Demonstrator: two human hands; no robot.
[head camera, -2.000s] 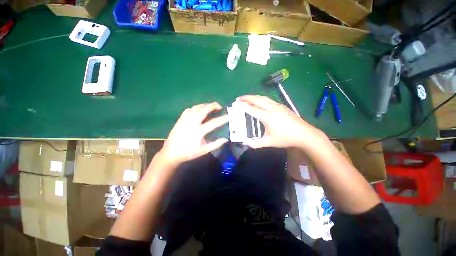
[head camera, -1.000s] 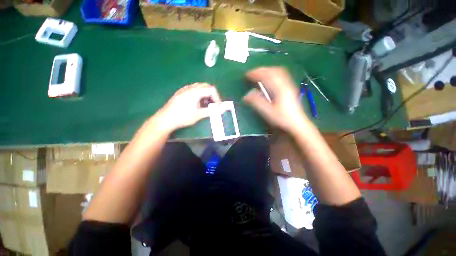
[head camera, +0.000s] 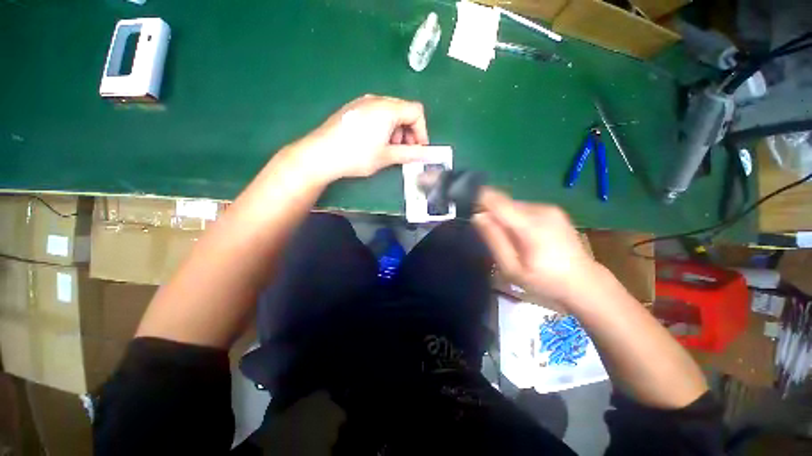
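Note:
A white plastic housing (head camera: 415, 203) with a rectangular window lies at the bench's front edge. My left hand (head camera: 378, 138) holds its upper end with the fingertips. My right hand (head camera: 534, 245) is closed around the mallet (head camera: 461, 191), whose dark blurred head is over the housing's window and hides part of it. Whether the head touches the housing cannot be told. Another white housing (head camera: 136, 61) stands alone at the bench's upper left.
Blue side cutters (head camera: 602, 169) and a thin pick (head camera: 614, 138) lie to the right. A clear-white oval object (head camera: 425, 43) and a paper slip (head camera: 474, 36) lie behind. A grey cylindrical tool (head camera: 699, 147) is at far right. A white tub (head camera: 521, 363) sits below.
The mallet has left its place on the bench and is in my right hand, with its head over the housing. My left hand keeps hold of the housing. The camera view has shifted.

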